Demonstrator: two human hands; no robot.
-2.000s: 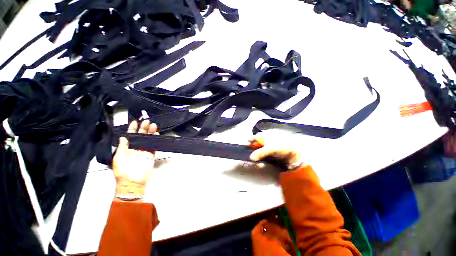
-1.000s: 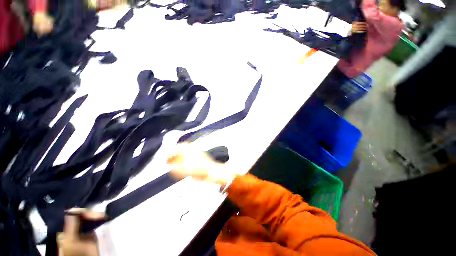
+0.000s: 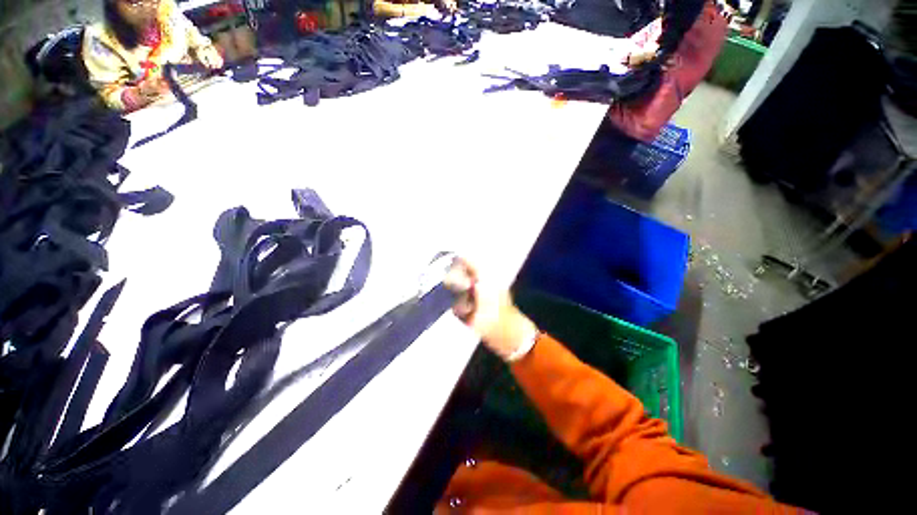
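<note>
My right hand (image 3: pixel 481 302) is closed on the end of a long dark fabric strip (image 3: pixel 332 393) near the table's right edge. The strip runs down to the lower left and out of the picture. A thin pale loop shows above my fingers; I cannot tell what it is. My left hand is not in view. A looped heap of dark strips (image 3: pixel 241 302) lies on the white table (image 3: pixel 422 151), left of the held strip.
A green crate (image 3: pixel 644 352) and a blue bin (image 3: pixel 628 256) stand beside the table's right edge. A slotted blue crate (image 3: pixel 654 161) is farther off. A dark pile (image 3: pixel 50 211) covers the left side. A person (image 3: pixel 141 50) sits far left; another (image 3: pixel 669 75) stands far right.
The view has swung right and lifted. My right hand has moved from mid-strip to an end near the table edge. My left hand has left the picture.
</note>
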